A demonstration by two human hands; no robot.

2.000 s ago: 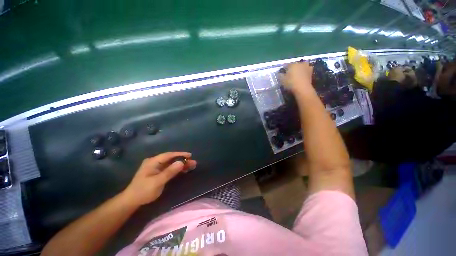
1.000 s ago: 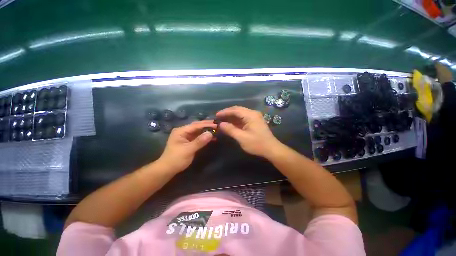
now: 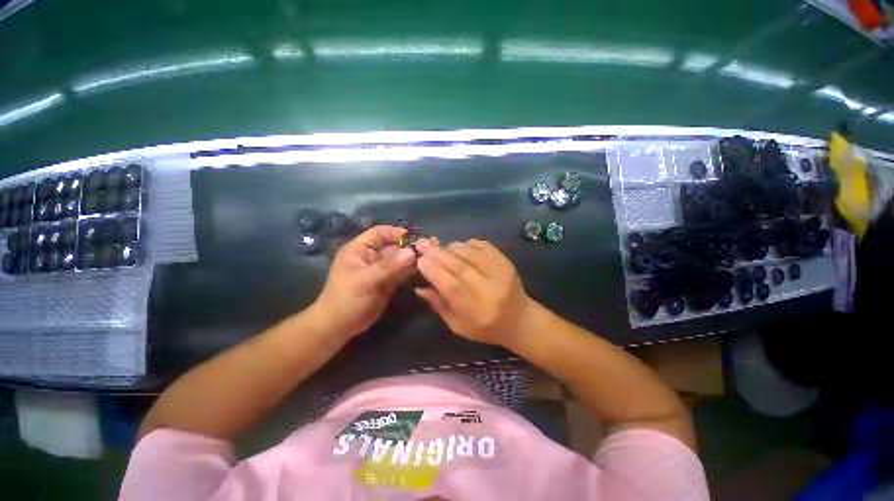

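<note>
My left hand and my right hand meet over the black mat. Between their fingertips is a small dark round part with a yellowish glint; the fingers cover most of it. Several dark round units lie on the mat just beyond and left of my left hand. Several shiny greenish-silver round circuit boards lie beyond and right of my right hand.
A clear tray heaped with black housings is on the right, with a yellow bag beyond. A filled tray and empty trays are on the left. A green conveyor runs behind the pale metal edge.
My right hand has come back from the black heap to meet my left hand. Since the last frame, the fingers have closed further around the part. The view has turned rightward and levelled.
</note>
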